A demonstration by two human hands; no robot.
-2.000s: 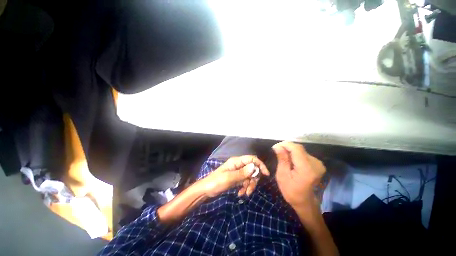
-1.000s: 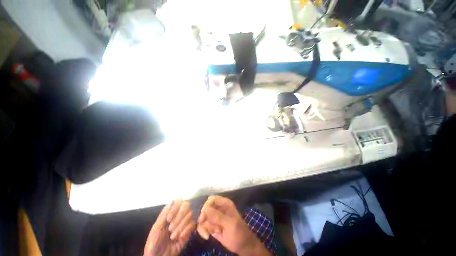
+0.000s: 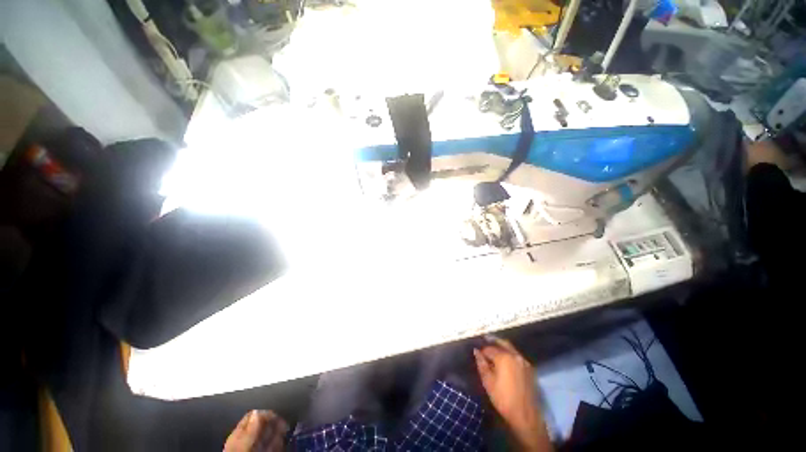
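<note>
My left hand (image 3: pixel 256 432) is at the bottom edge, partly cut off, below the table's front edge. Its fingers are curled, and I cannot tell if anything is in them. My right hand (image 3: pixel 507 378) is at the table's front edge, with its fingertips at or just under the rim; what they touch is hidden. The white sewing machine head (image 3: pixel 566 150) with a blue stripe stands on the white table (image 3: pixel 398 340). A black strap (image 3: pixel 411 139) hangs over its arm. The needle area is washed out by bright light.
Dark garments (image 3: pixel 199 269) lie over the table's left end. A small control panel (image 3: pixel 652 256) is at the bed's right end. A pale ring-shaped clump (image 3: pixel 489 229) sits under the arm. Black cables (image 3: pixel 623 384) hang below the table. Part of another person's arm (image 3: pixel 767 154) shows at the right.
My hands have parted: the left has moved left and down, the right has moved right to the table edge. Earlier, my left fingertips held a small silvery round thing, which is not visible now.
</note>
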